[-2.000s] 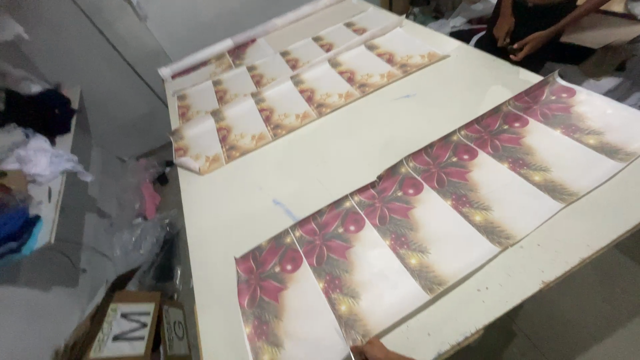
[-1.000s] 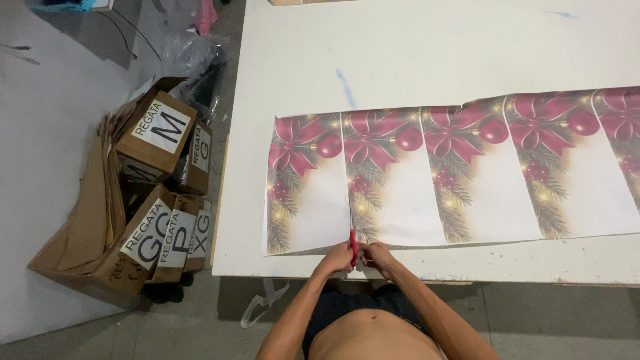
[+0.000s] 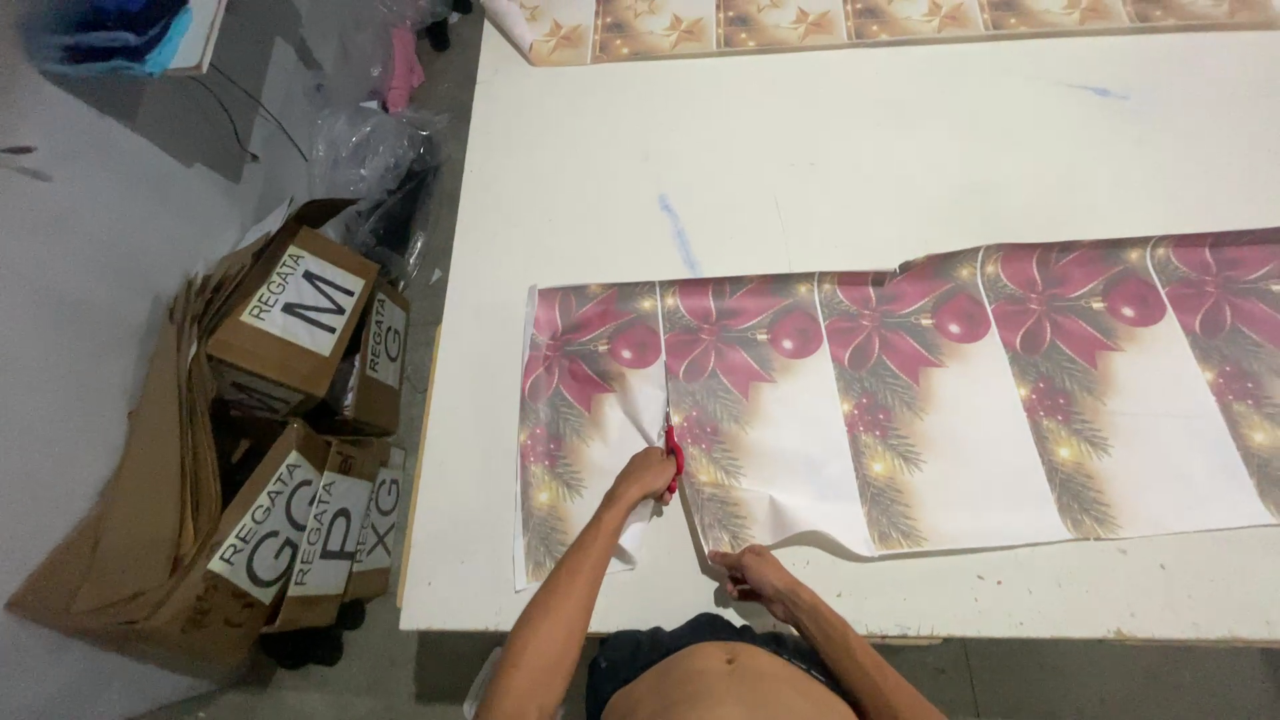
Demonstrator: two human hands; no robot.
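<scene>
My left hand (image 3: 652, 474) is closed on the red handles of a pair of scissors (image 3: 674, 456). Their blades lie on the line between the first and second panels of a long printed sheet (image 3: 940, 430) with red bows, baubles and pine sprigs. Below the blades the sheet is parted, and the leftmost panel (image 3: 580, 440) is creased beside my left hand. Near the table's front edge, my right hand (image 3: 755, 578) pinches the lower left corner of the second panel between thumb and finger.
The sheet lies on a white table (image 3: 600, 150). Another printed sheet with gold stars (image 3: 800, 28) lies along the far side. Left of the table stand cardboard boxes (image 3: 290, 320) with size labels, and clear plastic wrap (image 3: 360, 150) lies on the floor.
My left hand has moved up along the panel line with the scissors. My hands, close together one second ago, are now apart, and the lower part of the sheet is now parted.
</scene>
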